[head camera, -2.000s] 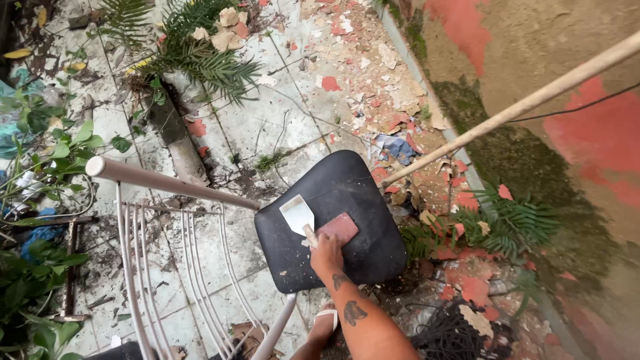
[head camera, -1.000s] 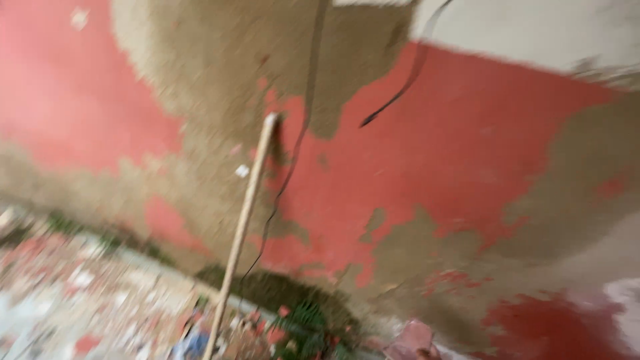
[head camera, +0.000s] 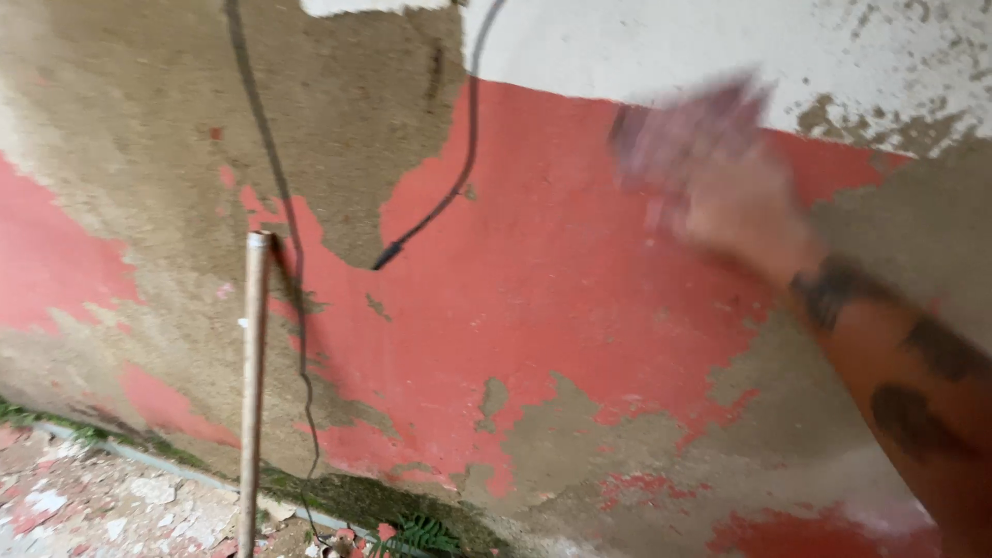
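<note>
My right hand (head camera: 736, 201), blurred by motion, is at the upper right against the wall (head camera: 542, 294), whose red and white paint has peeled off in patches down to brown render. It grips a reddish sheet (head camera: 697, 124), which looks like sandpaper but is too blurred to be certain, and lies flat near the line where red paint meets white. The tattooed forearm comes in from the lower right. My left hand is out of view.
A wooden pole (head camera: 253, 387) leans on the wall at the left. One dark cable (head camera: 287, 194) hangs down to the ground, and a shorter cable (head camera: 465, 163) ends loose. Paint flakes (head camera: 124, 504) litter the ground beside a fern (head camera: 422, 535).
The view has swung from the black chair seat and littered ground to the wall. My right hand, earlier over the seat beside a scraper and a reddish piece, is now up at the wall.
</note>
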